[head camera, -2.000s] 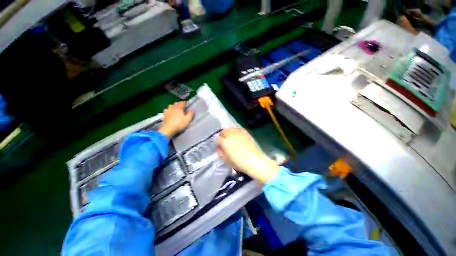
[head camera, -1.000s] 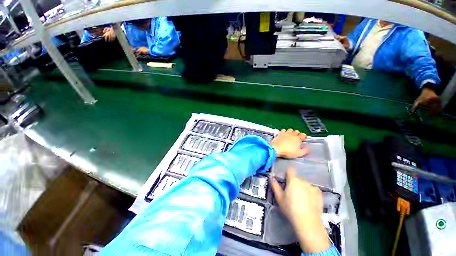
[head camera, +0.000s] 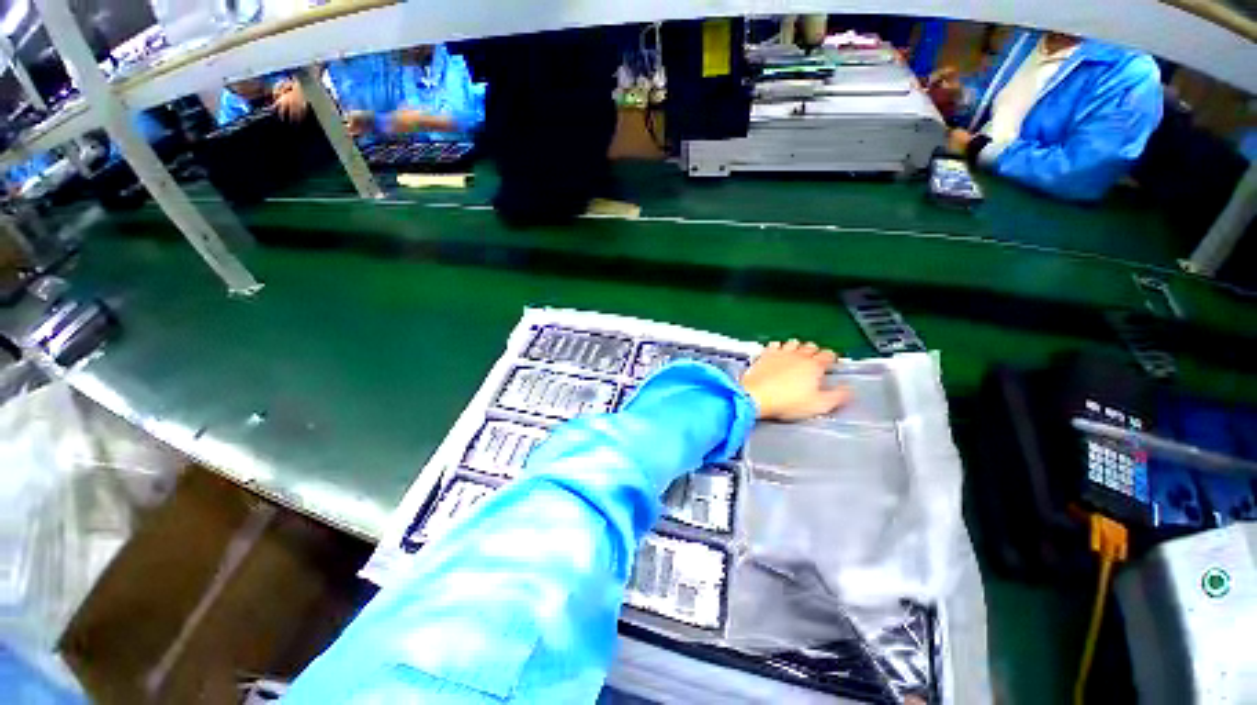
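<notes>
A large blister tray (head camera: 824, 503) with a white liner (head camera: 951, 482) around its edges lies on the green bench. Flat phone-sized parts (head camera: 676, 581) with pale bars sit in its left and middle pockets. The pockets on its right side show no barred parts. A dark shiny film shows at the lower right of the tray. My left hand (head camera: 795, 382) rests on the tray near its far edge, fingers spread; whether it grips anything is hidden beneath the palm. My left sleeve covers part of the tray. My right hand is out of the picture.
A keypad (head camera: 1111, 461) with an orange cable stands at the right, beside blue parts (head camera: 1197, 475). A white machine corner (head camera: 1197, 620) with a round green button is at the lower right. A loose barred part (head camera: 882, 321) lies beyond the tray. People in blue smocks work across the bench.
My right hand, last seen over the tray's right pockets, has left the picture. A barred part in a right pocket no longer shows. My left hand stays near the far edge.
</notes>
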